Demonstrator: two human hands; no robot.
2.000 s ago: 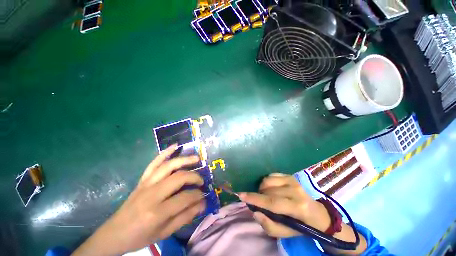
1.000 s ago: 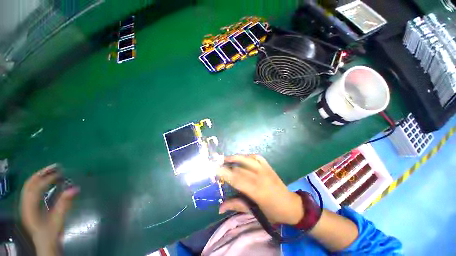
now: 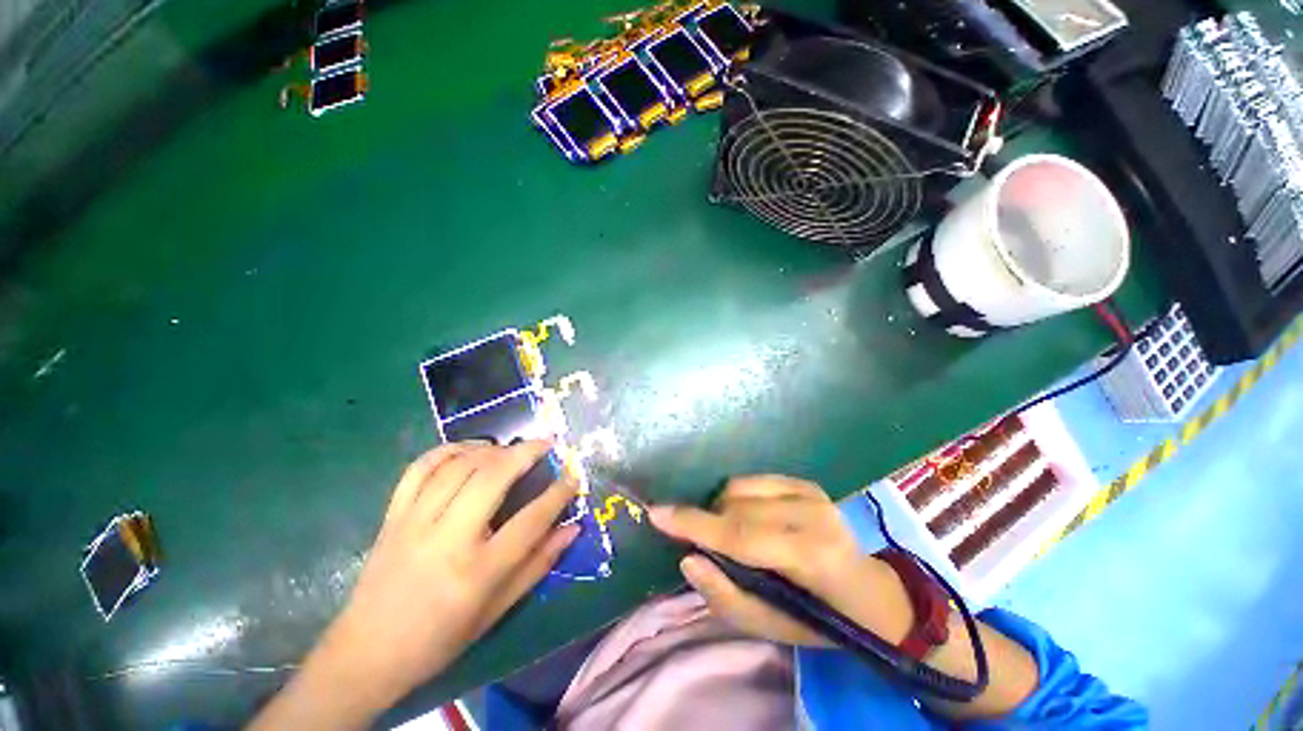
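A PCB strip (image 3: 586, 557) lies on the green mat near my lap, blue at its near end, with black LCD screens (image 3: 479, 377) on its far part. Yellow flex tails (image 3: 615, 508) stick out from its right side. My left hand (image 3: 465, 528) lies over the strip's lower middle, fingertips on a screen it partly hides. My right hand (image 3: 779, 550) holds a black soldering iron (image 3: 800, 607) like a pen, its thin tip near the strip's right edge. Whether the tip touches is unclear. A loose LCD stack (image 3: 120, 560) lies at the far left.
Finished panels (image 3: 643, 83) lie at the top centre beside a black fan (image 3: 815, 174). A white cup (image 3: 1050, 243), a white grid block (image 3: 1169, 364) and a component box (image 3: 993, 493) stand right. White parts (image 3: 1250, 143) stand in rows at the upper right. More screens (image 3: 339, 54) lie upper left.
My left hand has come back from the loose stack at the far left onto the strip. A screen now lies under its fingers. My right hand has moved slightly right and down, and the iron shows clearly.
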